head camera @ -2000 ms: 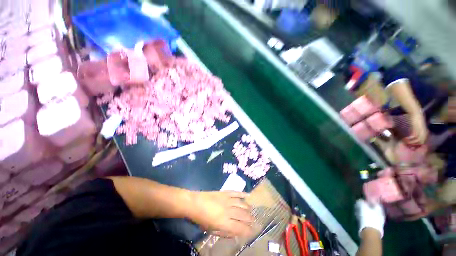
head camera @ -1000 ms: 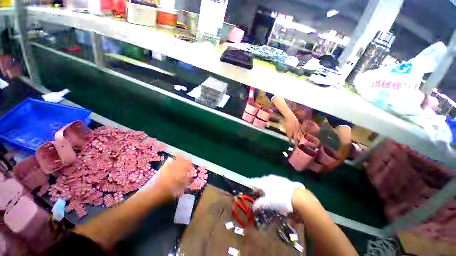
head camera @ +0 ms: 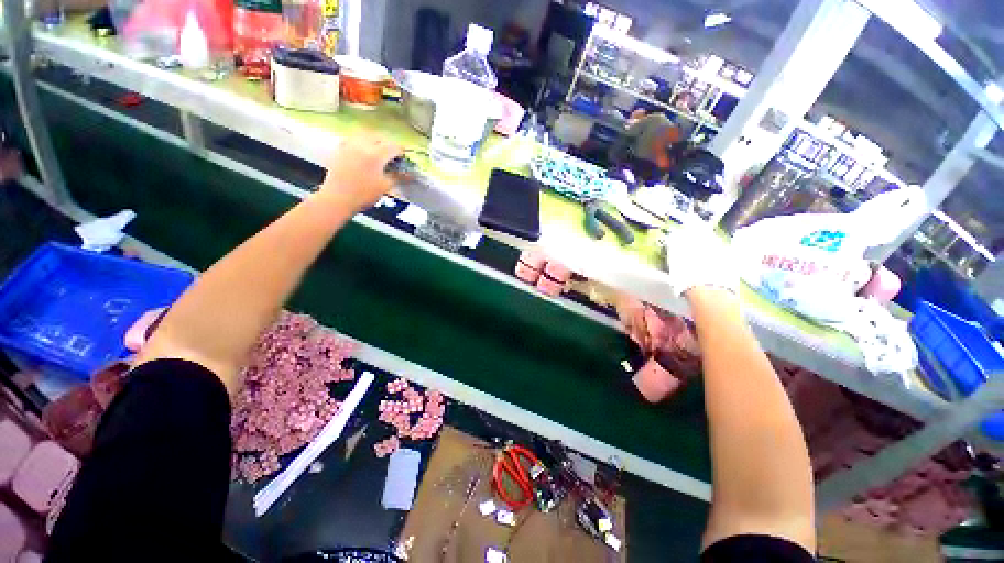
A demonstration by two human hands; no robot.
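My bare left hand (head camera: 358, 176) is over the upper shelf, left of a clear bottle (head camera: 465, 105). A blurred greyish shape touches its fingertips; I cannot tell whether it is held. My white-gloved right hand (head camera: 696, 251) is at the shelf's front edge, left of a white plastic bag (head camera: 809, 247); its fingers blur into white things, so its grip is unclear. A black flat object (head camera: 510, 205) and dark-green-handled pliers (head camera: 608, 222) lie on the shelf between my hands. Below, the heap of pink small parts (head camera: 288, 385) lies partly behind my left arm.
The shelf (head camera: 573, 236) crosses above the green conveyor belt (head camera: 440, 341). On the bench are a blue tray (head camera: 83, 313), a white strip (head camera: 314, 445), a white rectangle (head camera: 401, 479) and brown cardboard (head camera: 451, 506) with red-orange handles (head camera: 512, 475). Another person's hand (head camera: 633, 317) is beyond the belt.
The view has tilted up to the shelf. My left hand has moved from the pink parts up to the shelf. My right hand has left the red-orange handles and risen to the shelf edge.
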